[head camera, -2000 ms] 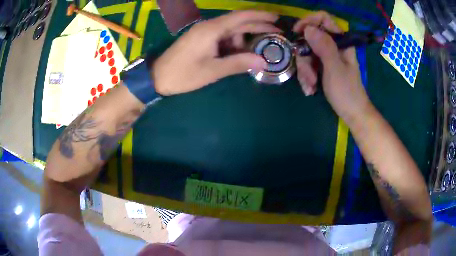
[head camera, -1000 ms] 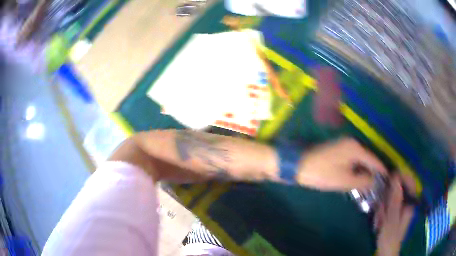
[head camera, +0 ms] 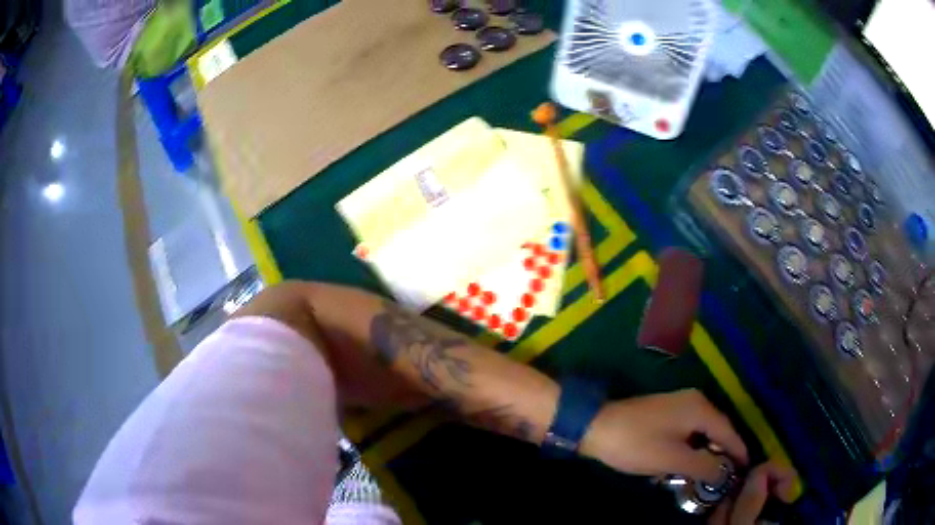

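Observation:
A round metal push-button switch [head camera: 703,486] is near the bottom edge, right of the middle. My left hand [head camera: 666,436] has its fingers around the switch from above and the left. A blue strap shows on my left wrist. My right hand [head camera: 757,496] is at the right side of the switch, cut off by the bottom edge. Only some of its fingers show, and I cannot tell whether it grips the switch or something hidden. The switch's face is partly covered by the fingers.
Pale yellow sheets with red dot stickers [head camera: 477,308] lie on the green mat. An orange-brown stick [head camera: 576,210] and a maroon rectangle [head camera: 672,301] lie beside them. A white fan [head camera: 634,64] stands behind. A blister tray [head camera: 707,205] is at right, a cardboard sheet [head camera: 318,113] at back left.
The view has swung to the left and cleared of blur. The fan, cardboard switches and tray now show clearly. The hands and switch sit lower right, and the blue dot sheet is out of view.

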